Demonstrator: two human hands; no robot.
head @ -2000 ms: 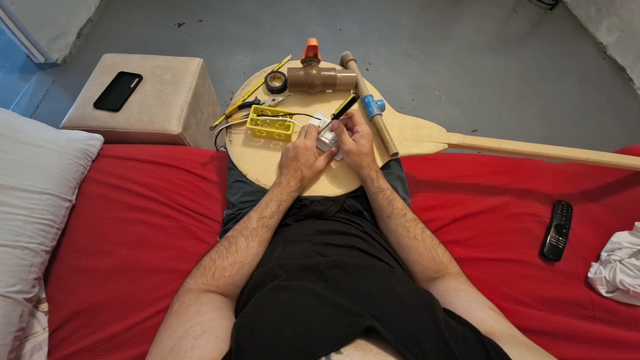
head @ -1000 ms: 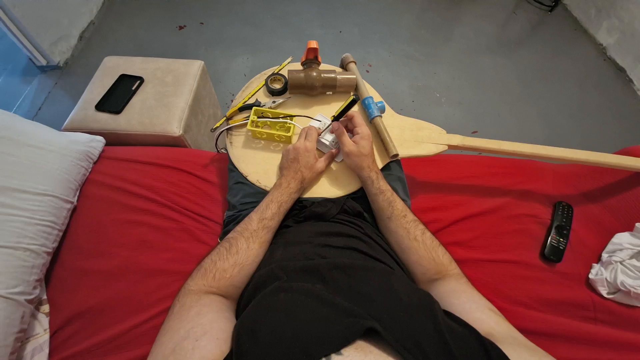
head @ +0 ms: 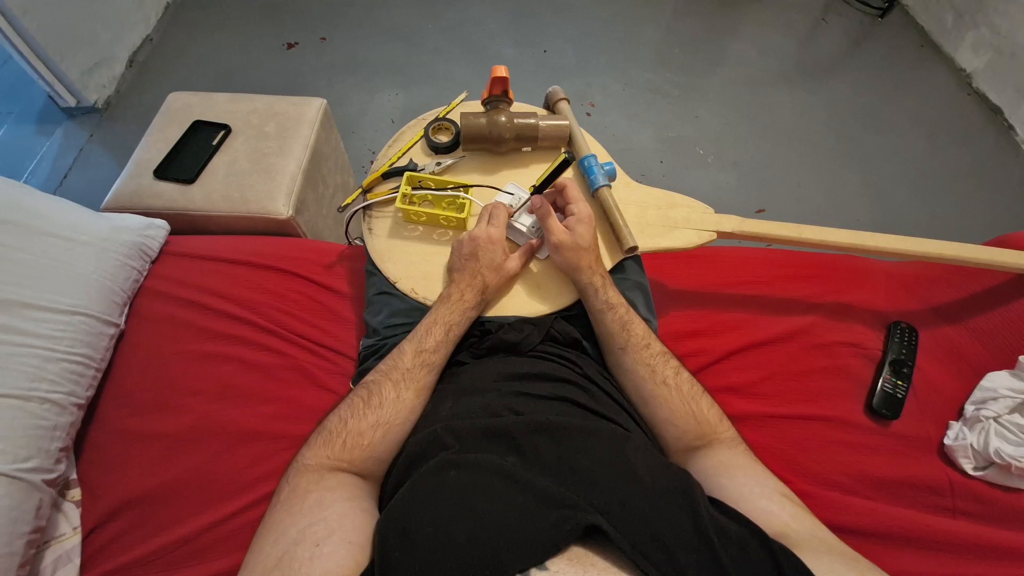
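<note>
A round wooden paddle board (head: 424,268) rests across my thighs. Over it my left hand (head: 486,252) grips the left side of a white electrical outlet module (head: 524,224). My right hand (head: 570,228) is at the module's right side, its fingers by a black-and-yellow screwdriver (head: 552,173) whose shaft slants down to the module; whether they grip the screwdriver is unclear. A yellow electrical box (head: 434,210) lies left of my hands, with a black wire (head: 480,187) and a white wire (head: 384,197) running through it toward the module. My fingers hide the wire ends.
Behind the box lie pliers (head: 436,166), black electrical tape (head: 442,135) and a yellow folding rule (head: 416,142). A brown ball valve (head: 512,130) and a brown pipe (head: 614,216) with a blue tee (head: 595,171) border the work. A phone (head: 192,152) sits on a beige ottoman (head: 312,160); a remote (head: 894,370) lies right.
</note>
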